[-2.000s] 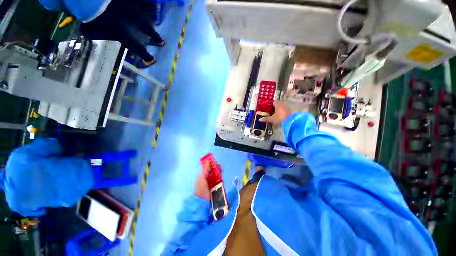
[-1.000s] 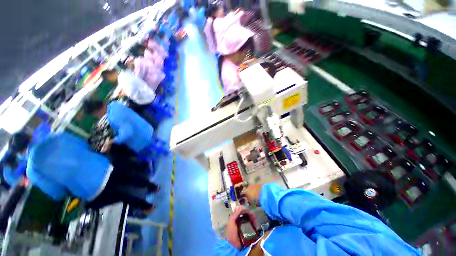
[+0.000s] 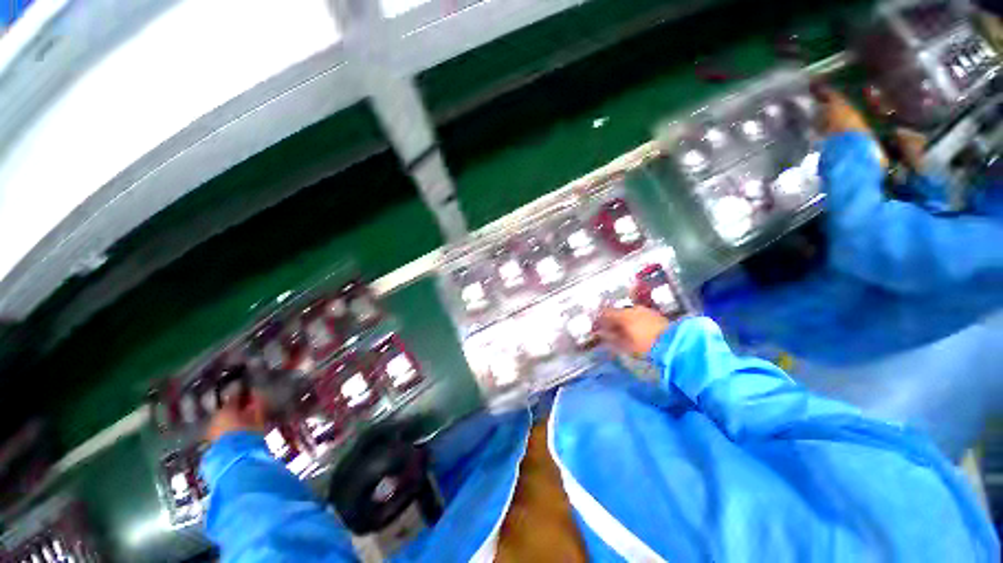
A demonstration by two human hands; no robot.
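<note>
My left hand [image 3: 237, 411] is over a clear tray [image 3: 182, 508] of dark-and-red phones at the left, with its fingertips at a dark phone. Blur hides whether it grips it. My right hand [image 3: 634, 330] is at the lower right part of a second shiny clear tray [image 3: 500, 390] in the middle. Its fingers touch or nearly touch the tray's pockets, beside a red-edged phone [image 3: 657, 288]. Whether it holds anything cannot be told. Another red-edged phone [image 3: 621, 223] lies in this tray's upper right corner.
The trays lie on a green bench [image 3: 550, 165]. A black round reel [image 3: 379, 484] is near its front edge. Another person's hand [image 3: 838, 113] and blue sleeve are at a third tray [image 3: 731, 225] on the right. A pale shelf post [image 3: 418, 159] stands behind.
The view has turned from the bench-top robot to the trays. My hands, close together at the robot before, are now far apart, each at a different tray.
</note>
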